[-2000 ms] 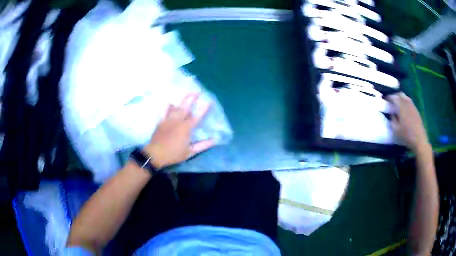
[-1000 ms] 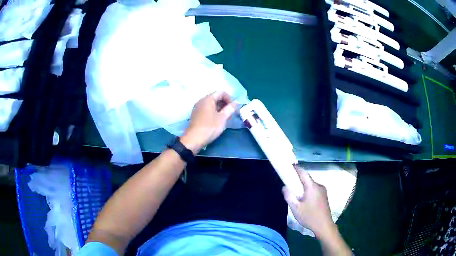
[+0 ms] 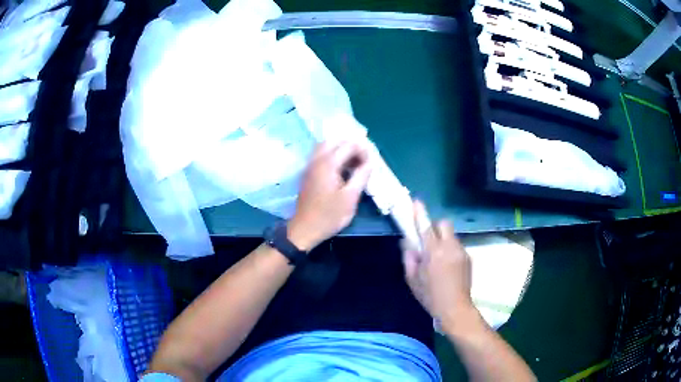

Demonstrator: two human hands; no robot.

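A long white plastic part (image 3: 388,190) slants over the bench's front edge between my hands. Its far end is inside a milky protective sleeve (image 3: 317,86) that stretches up over the bench. My left hand (image 3: 330,186), with a dark wristband, pinches the sleeve beside the part's far end. My right hand (image 3: 442,272) is shut around the part's near end and is slightly blurred. A pile of loose sleeves (image 3: 187,112) lies on the bench to the left. The black slotted tray (image 3: 549,198) at the right holds several bare white parts and one bagged part in its nearest slot.
Stacked black trays (image 3: 97,175) with white sleeve ends stand at the left. A blue crate (image 3: 138,313) with loose sleeves is below them. A pale metal strip (image 3: 366,21) runs along the green bench (image 3: 407,89). A round-edged white shape (image 3: 496,276) shows below the bench edge.
My right hand has pushed the part up and left, and its far end has gone into a sleeve. My left hand has moved slightly right and down. Earlier, my right hand was at the tray.
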